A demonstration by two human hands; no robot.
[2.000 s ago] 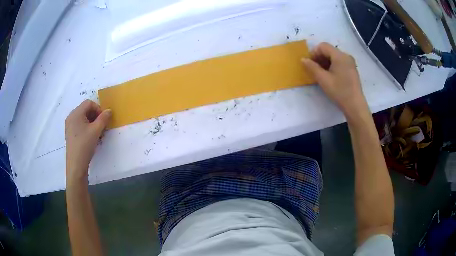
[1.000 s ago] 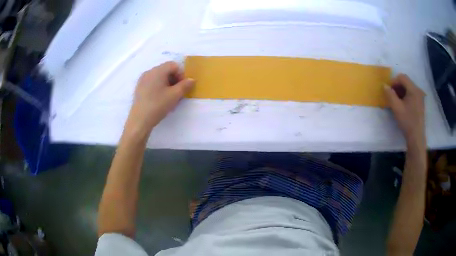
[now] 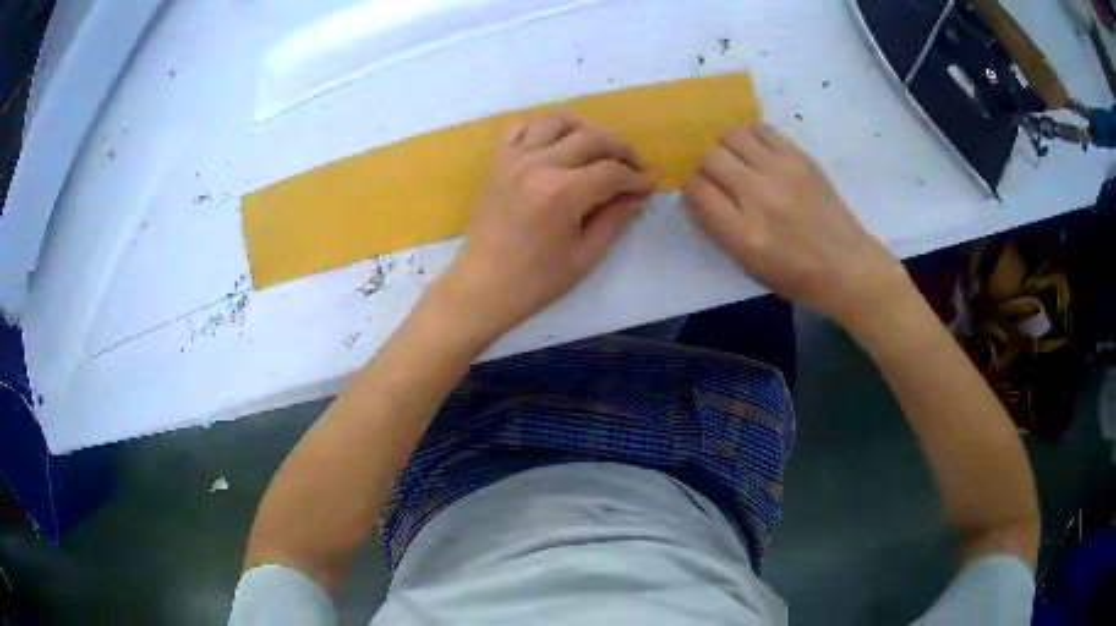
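Note:
A mustard-yellow pressing template [image 3: 367,199], a long, slightly curved strip, lies flat on the white table. My left hand [image 3: 557,202] rests over its middle, with thumb and fingertips brought together at the near edge. My right hand [image 3: 765,202] is close beside it on the right part, fingers bent down at the same near edge. The two hands nearly touch. What is between the fingertips is too small and hidden to tell. No fabric piece can be made out with certainty under the template.
A folded white strip [image 3: 367,55] lies beyond the template. The iron [image 3: 936,86] lies at the right with its wooden handle [image 3: 1018,51]. A white band [image 3: 67,135] runs along the left. A basket with yellow-brown scraps [image 3: 1018,300] is below the table's right side.
Both hands have left the template's two short ends and come together at its near edge, right of the middle. The view has swung back, so the iron shows more fully again.

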